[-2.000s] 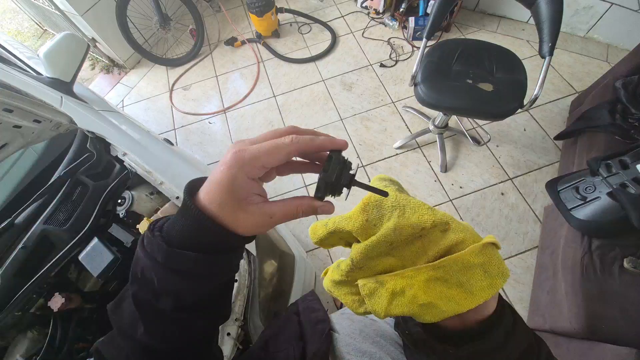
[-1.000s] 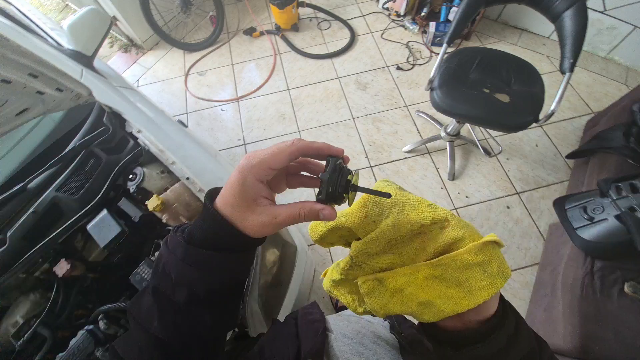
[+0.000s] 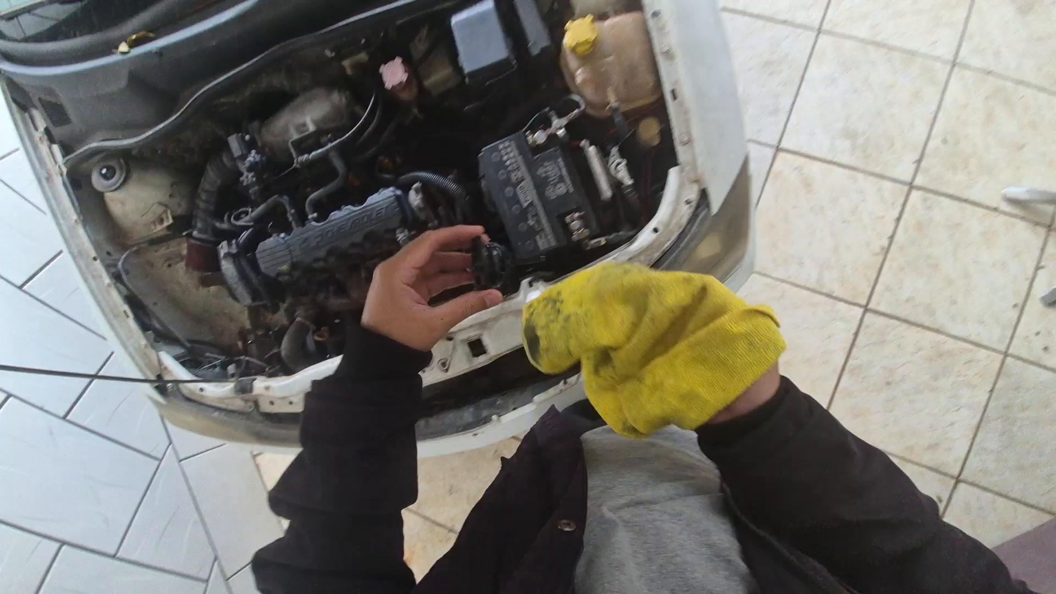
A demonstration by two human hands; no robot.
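Note:
My left hand [image 3: 425, 289] grips a small black plastic part [image 3: 490, 264] between thumb and fingers, above the front edge of an open engine bay. A stained yellow cloth [image 3: 660, 342] covers my right hand [image 3: 747, 400] and hides its fingers; it is just right of the black part, over the car's front panel [image 3: 495, 338]. Behind my left hand lies the engine's ribbed cover [image 3: 334, 231]. A black car battery [image 3: 536, 198] stands just beyond the held part.
A coolant tank [image 3: 615, 70] with a yellow cap [image 3: 581, 35] is at the bay's far right corner. Hoses and cables run around the engine. A thin rod [image 3: 107, 375] reaches the front panel from the left. Tiled floor [image 3: 891, 247] surrounds the white car.
The view has swung left and down onto the engine bay. The black part, still in my left hand, has turned; its thin stem, seen before, no longer shows. The cloth still covers my right hand.

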